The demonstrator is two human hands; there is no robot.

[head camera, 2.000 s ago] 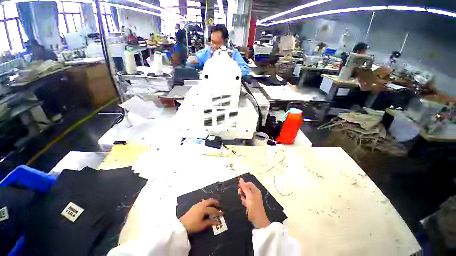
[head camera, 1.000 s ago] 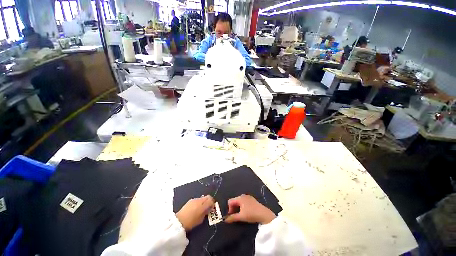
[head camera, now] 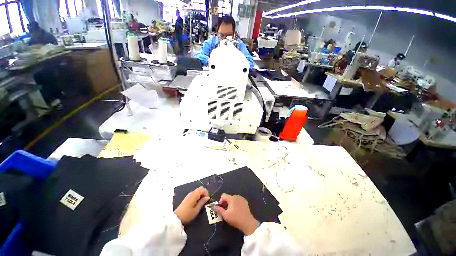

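A pile of black fabric panels (head camera: 250, 192) lies in front of me on the pale table. The top panel bears a small white label (head camera: 213, 215) with dark lettering, and pale thread tails lie on the fabric. My left hand (head camera: 192, 204) is at the label's upper left, its thumb and finger pinched together at a thread. My right hand (head camera: 237, 212) is at the label's right edge, fingers closed on something small and dark, perhaps thread snips, mostly hidden. The two hands' fingertips are close together.
A stack of black panels (head camera: 95, 195) with a label up lies at left, beside a blue crate (head camera: 30, 162). A white sewing machine (head camera: 222, 100) stands behind the table, an orange-red thread cone (head camera: 294, 125) at its right. A person (head camera: 227, 32) sits behind the machine. Thread bits litter the table.
Both hands have shifted from the label's sides to its upper edge. The right hand moved up and left from the lower right of the label. The panels stay in place.
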